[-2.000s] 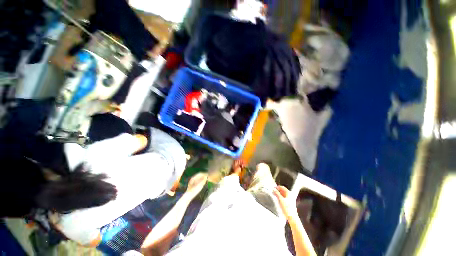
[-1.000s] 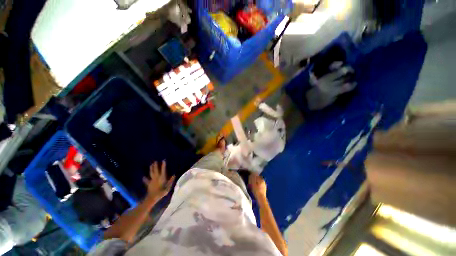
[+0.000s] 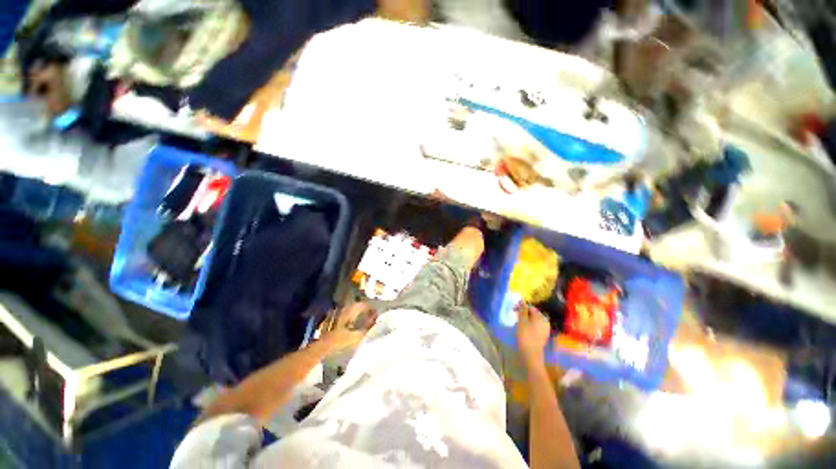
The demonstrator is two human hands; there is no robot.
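Observation:
My left hand (image 3: 356,319) is blurred beside my left thigh, near the dark bin; no held thing shows. My right hand (image 3: 532,328) is at the left part of a blue crate (image 3: 667,321), its fingers curled; whether it touches the crate cannot be told. This crate holds yellow and red packets. A dark bin (image 3: 343,229) of navy cloth (image 3: 266,266) stands at the left. A white and blue sewing machine (image 3: 550,137) sits on a white table (image 3: 357,101) in front of me.
Another blue crate (image 3: 124,261), with red and dark items, stands left of the dark bin. A white and orange bundle (image 3: 394,266) lies by my left leg. A pale metal frame (image 3: 69,394) stands at lower left. Another table (image 3: 752,261) is at the right.
My view has swung, bringing the machine and its table into view ahead. My bare foot now shows near the table edge. My left hand, spread over the dark bin before, is now beside my thigh.

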